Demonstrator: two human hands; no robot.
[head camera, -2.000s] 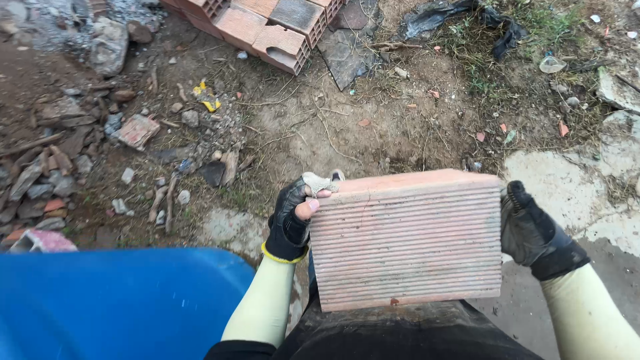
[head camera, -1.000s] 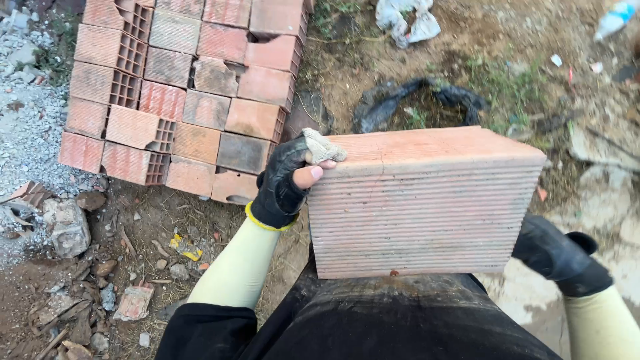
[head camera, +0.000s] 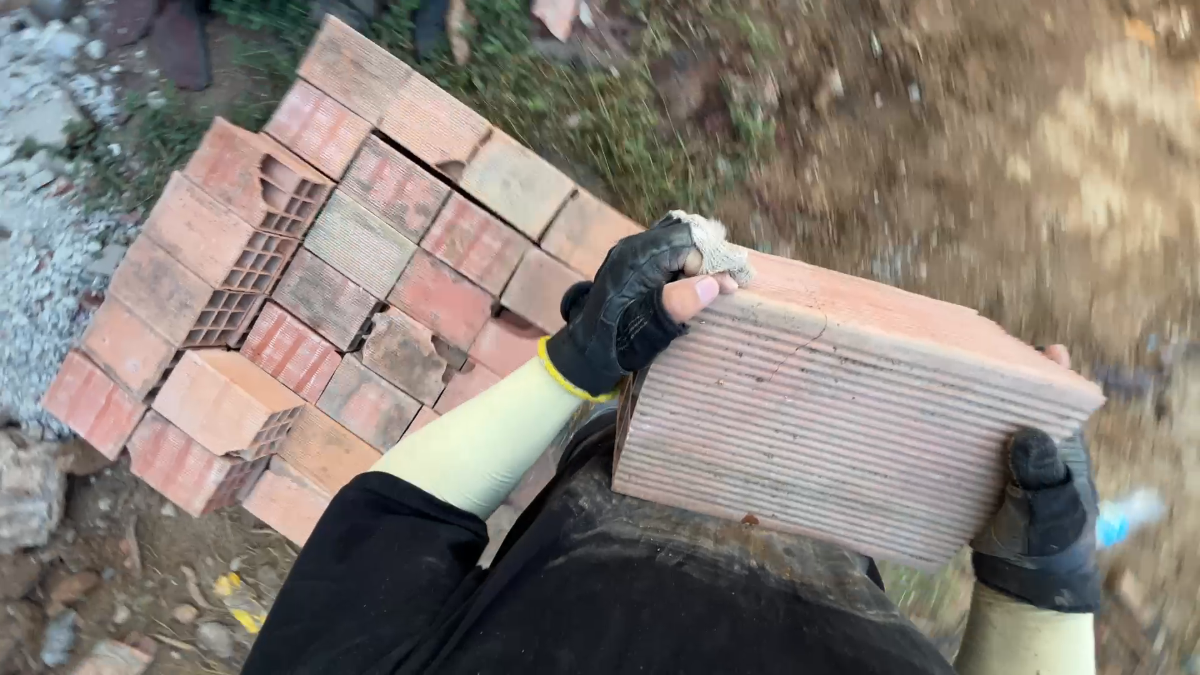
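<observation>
A large ribbed hollow clay block (head camera: 806, 412) is held against the front of my dark shirt, tilted down to the right, with a thin crack near its top edge. My left hand (head camera: 647, 300), in a black fingerless glove with a yellow cuff and frayed pale cloth at the fingers, grips the block's upper left corner. My right hand (head camera: 1041, 506), gloved in black and grey, clasps its right end; some of its fingers are hidden behind the block. To the left of the block lies a stack of hollow clay bricks (head camera: 361, 239), some chipped, several with their cells showing.
Grey gravel (head camera: 37, 216) borders the stack on the left. A stone chunk (head camera: 28, 492) and a yellow wrapper (head camera: 239, 600) lie on the soil at lower left. Grass (head camera: 600, 112) grows behind the stack, and a blurred plastic bottle (head camera: 1130, 516) lies at far right.
The view has swung strongly toward the brick stack, and the blue surface seen earliest is out of view. The block stays in both hands and now tilts down to the right.
</observation>
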